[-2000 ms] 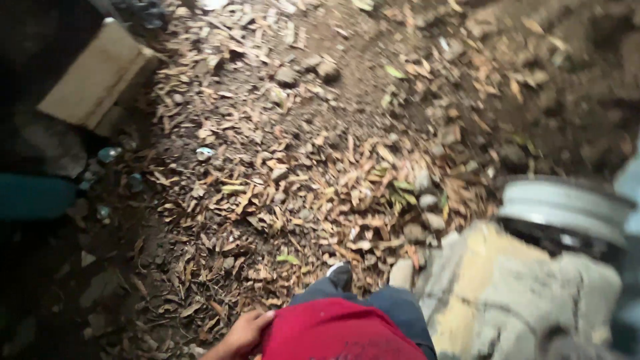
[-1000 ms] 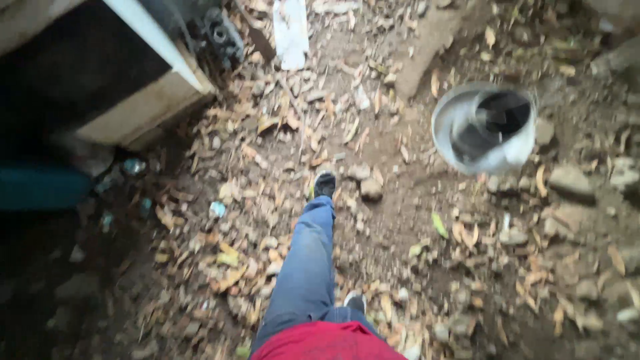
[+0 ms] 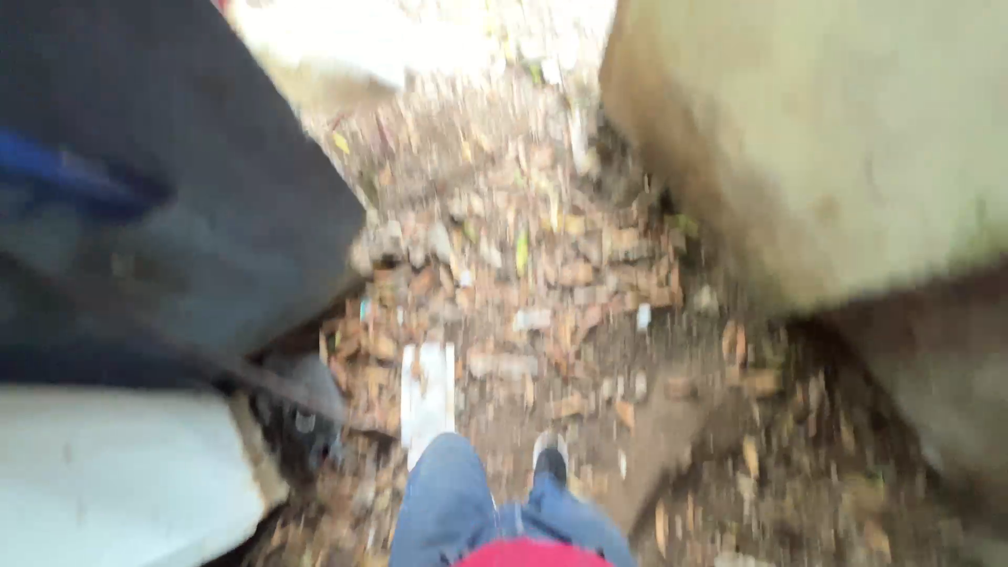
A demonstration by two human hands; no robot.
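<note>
Neither of my hands shows in the head view at this moment, so what they hold or touch is hidden. At the bottom edge are the red shirt (image 3: 531,554) and my legs in blue jeans (image 3: 445,492). One shoe (image 3: 550,457), dark with a pale toe, is on the leaf-strewn ground. Just beyond my left knee, a flat white piece (image 3: 426,394) lies among dry leaves (image 3: 575,272). The picture is blurred.
A large dark panel (image 3: 181,181) with a blue streak stands at the upper left, above a white block-like object (image 3: 118,480). A big pale slab or block (image 3: 835,134) stands at the right. Between them runs a leaf-covered dirt strip, brightly lit at the top.
I have moved forward over the ground. The hand seen at the bottom two seconds ago is out of view. The round metal wheel rim has left the view, and the large pale block has come in.
</note>
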